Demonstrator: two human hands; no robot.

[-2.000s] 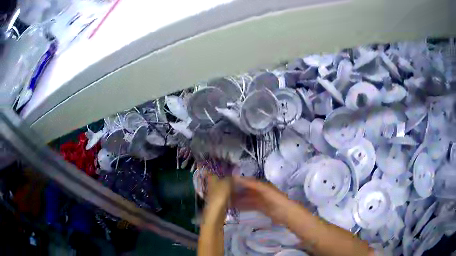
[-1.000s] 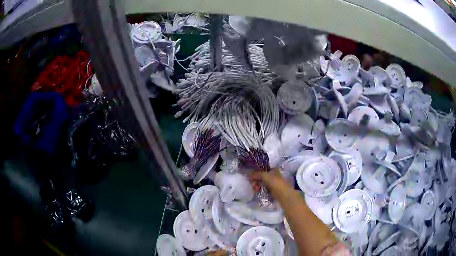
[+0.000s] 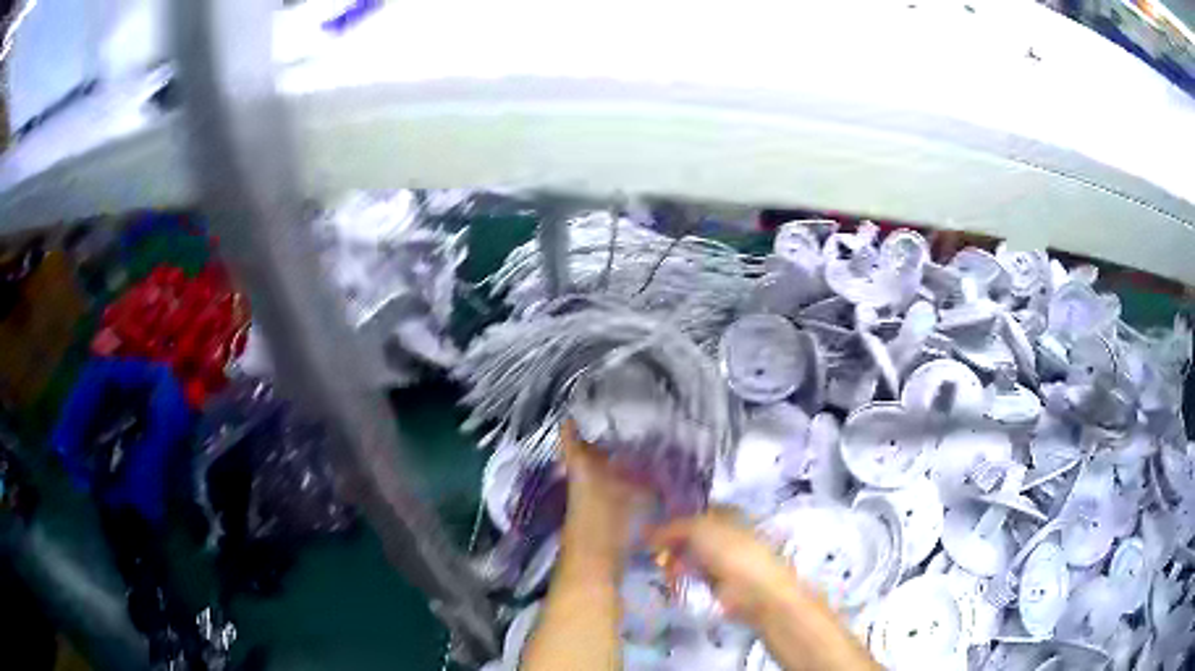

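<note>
A bundle of white cables [image 3: 524, 361] arches in front of me, with red and purple wire leads [image 3: 675, 472] at its near end. My left hand [image 3: 596, 492] is at the leads, blurred, with its fingers on the edge of a pale round base [image 3: 629, 397] that lies over the cable arch. My right hand [image 3: 714, 551] is just right of it, by the lower ends of the leads. Its fingers are bent and blurred, and I cannot tell whether they grip a lead.
White round bases [image 3: 839, 551] are heaped to the right. A grey metal post [image 3: 315, 354] crosses at left. Beyond it are red bundles [image 3: 177, 328], a blue bag or bin [image 3: 118, 420] and dark parts [image 3: 282, 459]. A pale shelf edge [image 3: 655, 144] spans the top.
My left hand has come up from the bottom edge to the leads, and a pale base now shows over the cable arch. My right hand is slightly lower. The view has tilted up.
</note>
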